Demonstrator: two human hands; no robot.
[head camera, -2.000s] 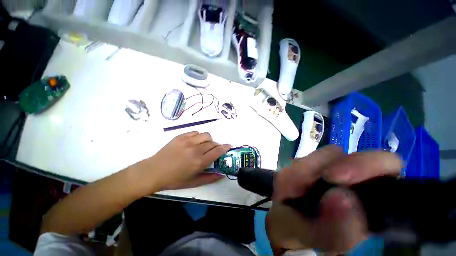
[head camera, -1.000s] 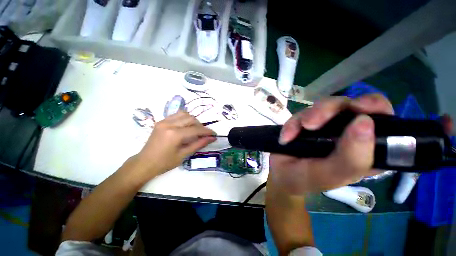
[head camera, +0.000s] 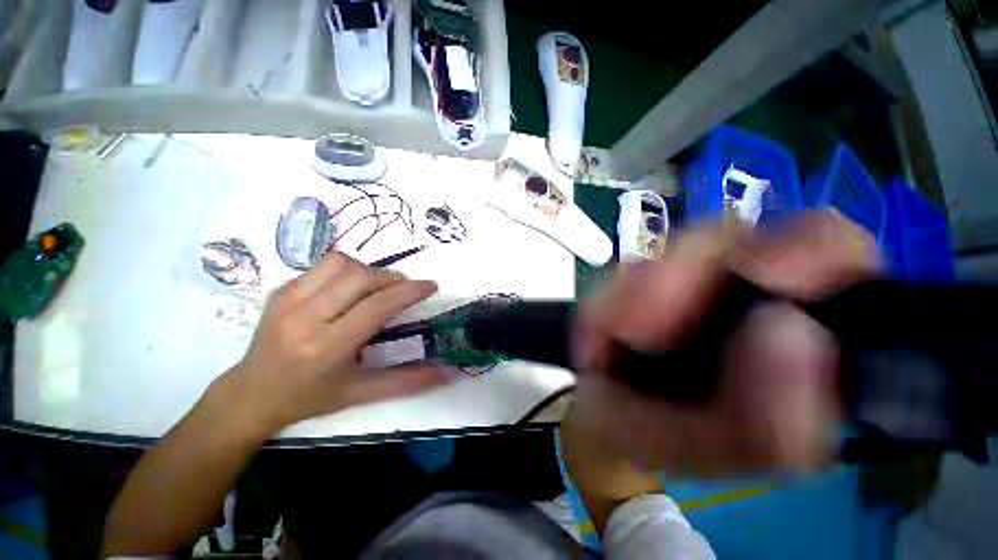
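Observation:
My right hand (head camera: 711, 361), blurred, grips the black electric screwdriver (head camera: 525, 331), which points left over the open handset. The open handset (head camera: 396, 351) lies on the white sheet, showing a white part and a green board partly hidden by the screwdriver. The screwdriver's bit is not clear to see. My left hand (head camera: 339, 328) rests over the handset's left end, thumb and fingers apart on its two sides, holding it. Dark tweezers (head camera: 398, 256) lie behind it. Two oval head parts, one grey (head camera: 304, 232) and one white-rimmed (head camera: 349, 159), lie beyond with red and dark wires.
A white compartment tray (head camera: 252, 109) with housings stands at the back. Small chromed parts (head camera: 230, 263) and screws lie left. A green board with an orange part (head camera: 39, 270) is at far left. White housings (head camera: 564, 104) and blue baskets (head camera: 711, 164) are at right.
My left hand has moved from the screwdriver's tip down onto the handset. The screwdriver has come over the board. The view has shifted, so the bench items sit further left.

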